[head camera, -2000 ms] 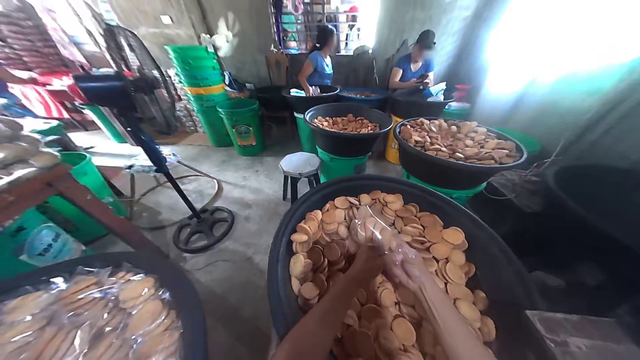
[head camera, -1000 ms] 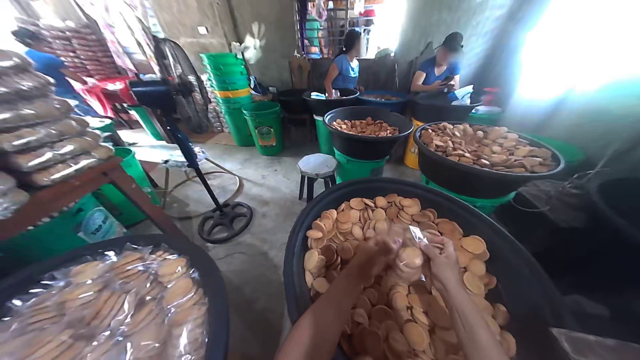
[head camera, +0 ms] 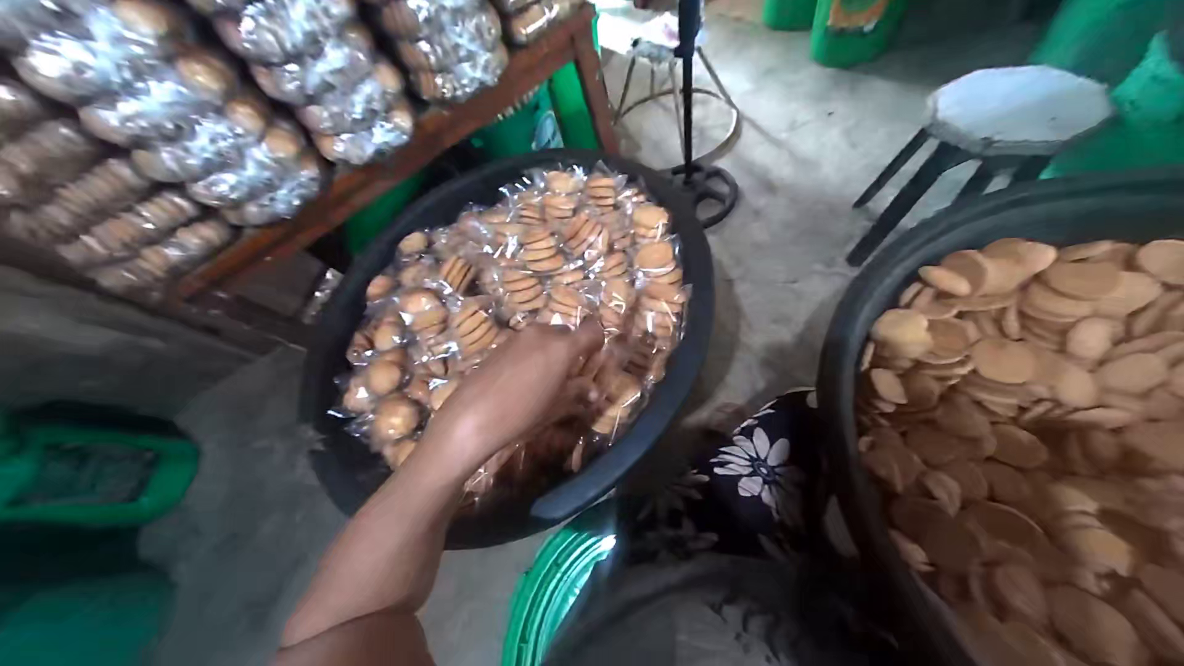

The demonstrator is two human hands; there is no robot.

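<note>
My left hand (head camera: 564,365) reaches into a round black tub (head camera: 696,370) heaped with clear plastic packs of round cookies (head camera: 541,250). Its fingers are blurred and bent down among the packs near the tub's right side; whether they grip one I cannot tell. To the right, a second large black tub (head camera: 837,370) holds loose flat round cookies (head camera: 1004,361). My right hand is out of view.
At the upper left, a wooden table (head camera: 407,153) bears stacked packs of cookies (head camera: 268,83). A stool with a pale top (head camera: 1017,106) and a black stand base (head camera: 712,194) are beyond the tubs. Green buckets (head camera: 555,592) stand around.
The view has swung left and down to the tub of packs. My left hand has gone from the loose cookies, where both hands held a clear bag, to the packed ones.
</note>
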